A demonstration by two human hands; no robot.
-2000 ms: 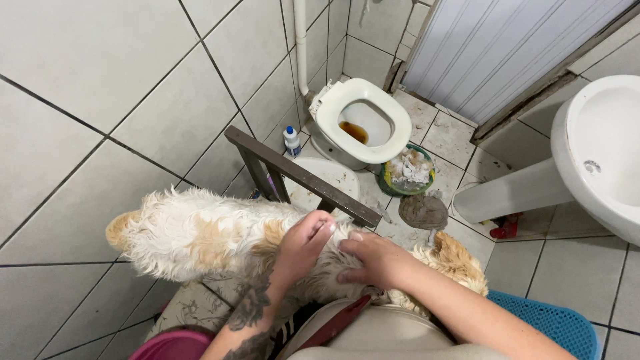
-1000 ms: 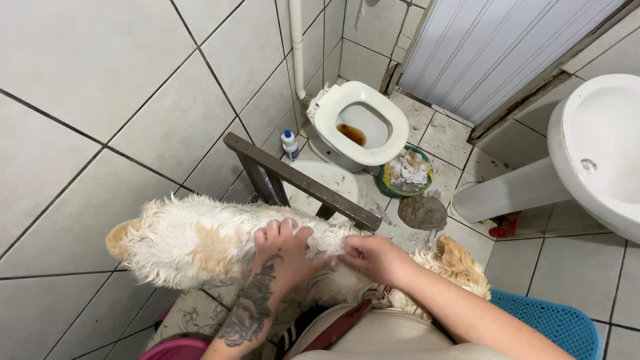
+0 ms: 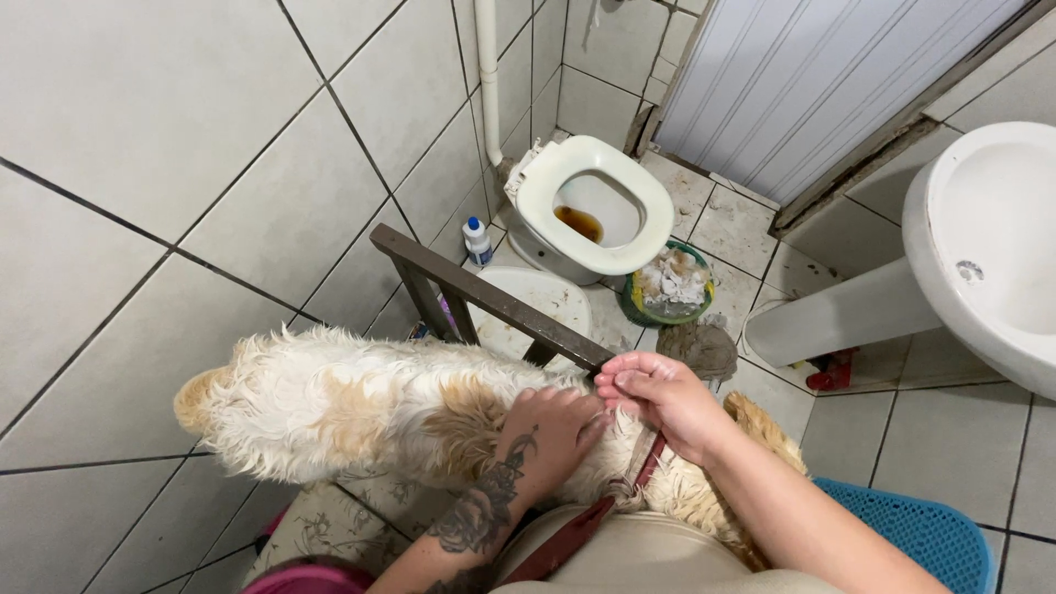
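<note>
A white and tan long-haired dog [image 3: 355, 408] stands across the lower middle, its rump at the left and its head partly hidden by my right arm. Around its neck is a dark red strap [image 3: 569, 544] that runs down to my lap. My left hand [image 3: 549, 433], below a tattooed forearm, lies on the fur of the back near the shoulders. Close by, my right hand [image 3: 656, 396] is raised with curled fingers beside the end of a brown metal frame [image 3: 495, 297]; whether it pinches any fur cannot be told.
Beyond the frame are a toilet [image 3: 648, 198], a white lid [image 3: 536, 305], a bottle [image 3: 477, 241] and a green basket of paper [image 3: 629, 301]. A grey cloth [image 3: 699, 348] lies near the sink pedestal [image 3: 841, 313]. Blue perforated plastic [image 3: 916, 528] is lower right, a pink tub [image 3: 309, 579] lower left.
My left hand has moved right along the dog's back, toward my right hand. My right hand has risen from the fur toward the end of the metal frame. The dog stays in place.
</note>
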